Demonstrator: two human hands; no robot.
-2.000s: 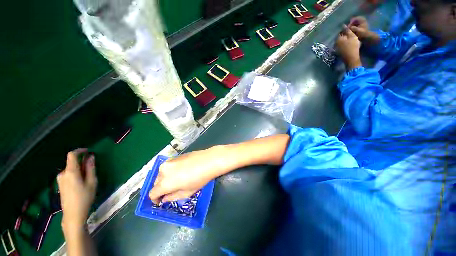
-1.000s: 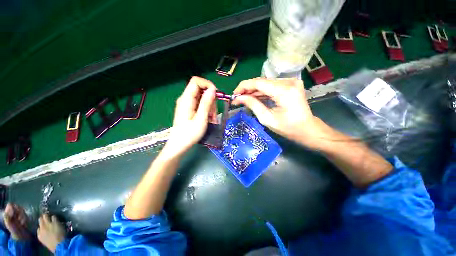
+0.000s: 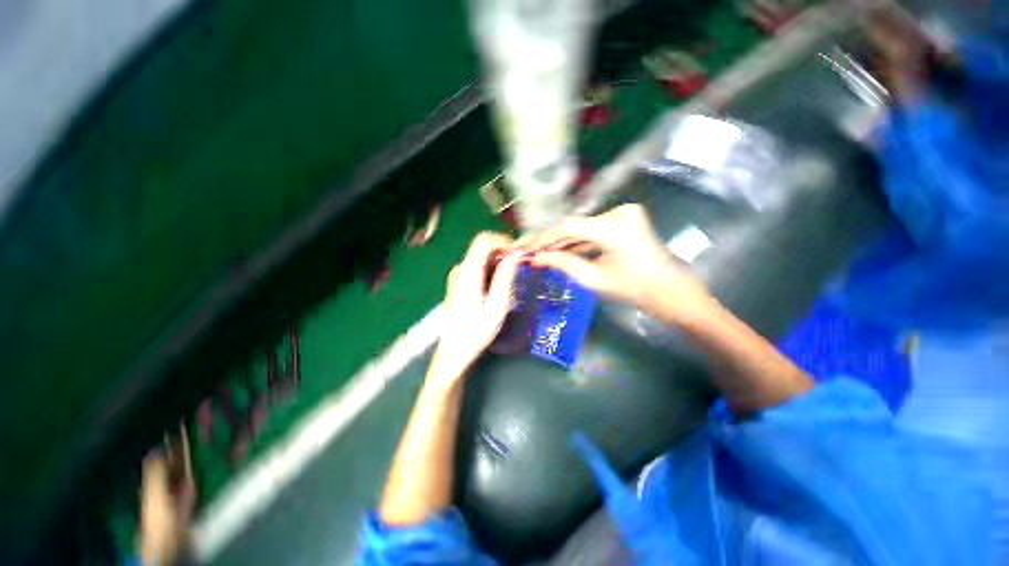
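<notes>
The view is blurred. My left hand (image 3: 484,299) holds a dark red-edged phone housing (image 3: 513,332) upright above the bench edge. My right hand (image 3: 614,257) meets its top end, fingertips pinched together there; any small part between them is too blurred to make out. The blue parts tray (image 3: 568,335), with silver bits in it, lies just behind and below the housing, partly hidden by it and my hands.
The wrapped post (image 3: 539,122) rises beyond my hands. Blurred housings lie on the green belt (image 3: 343,321). A clear bag (image 3: 747,166) and a small pale slip (image 3: 690,243) lie on the bench to the right. A neighbour's sleeve is at right, another person's hand at lower left.
Since two seconds ago, my right hand has left the tray and joined my left hand at the housing. Since one second ago, the view has tilted and blurred; both hands are still together at the housing.
</notes>
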